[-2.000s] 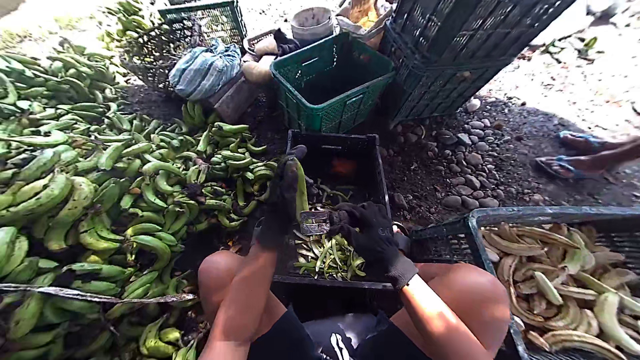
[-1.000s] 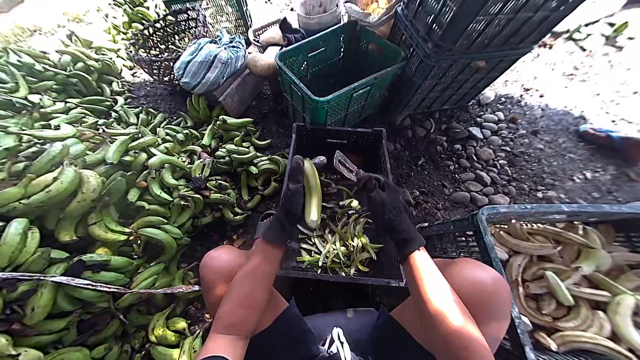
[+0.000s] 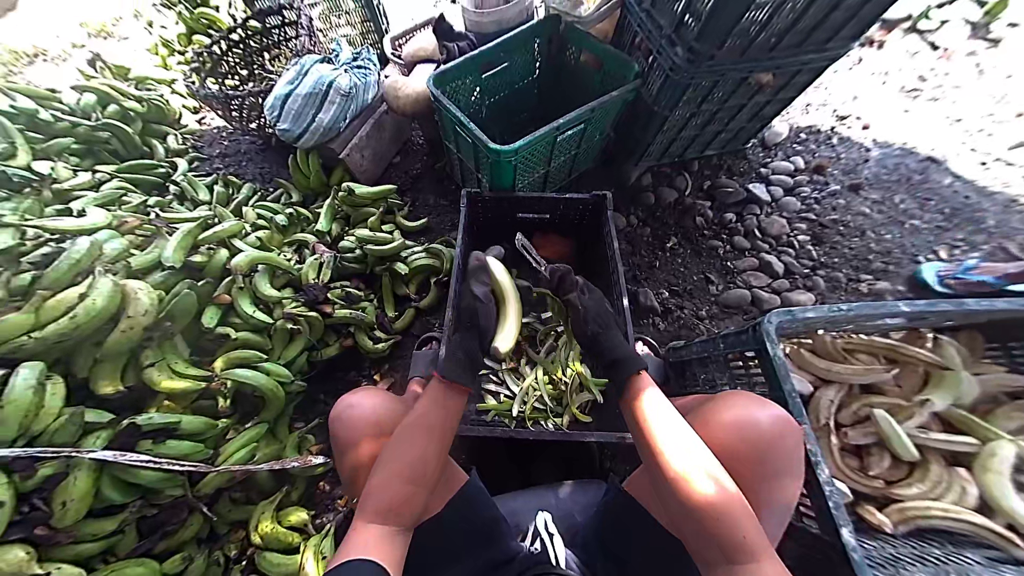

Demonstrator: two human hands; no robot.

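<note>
A dark knit glove covers my left hand [image 3: 474, 320], which grips a pale, mostly peeled plantain [image 3: 506, 308] held nearly upright. My right hand [image 3: 588, 320], gloved too, holds a metal peeler [image 3: 531, 253] by its lower end, its head tilted up to the left and apart from the plantain. Both hands are over a black plastic crate [image 3: 544, 436] between my knees. Green strips of peel [image 3: 544, 384] lie in its near part. A reddish-brown thing [image 3: 554, 246] shows at its far end, too shaded to identify.
Unpeeled green plantains [image 3: 256, 280] are heaped at left. A crate [image 3: 780, 384] of peeled plantains stands at right. Beyond the black crate are a green crate [image 3: 532, 148], stacked dark crates [image 3: 704, 96] and a striped sack [image 3: 324, 94]. Stones [image 3: 772, 228] and another person's sandaled foot [image 3: 972, 274] are at right.
The plantain showed green skin two seconds ago and is now mostly pale. The peeler has come away from it to the upper right. The other person's foot has shifted.
</note>
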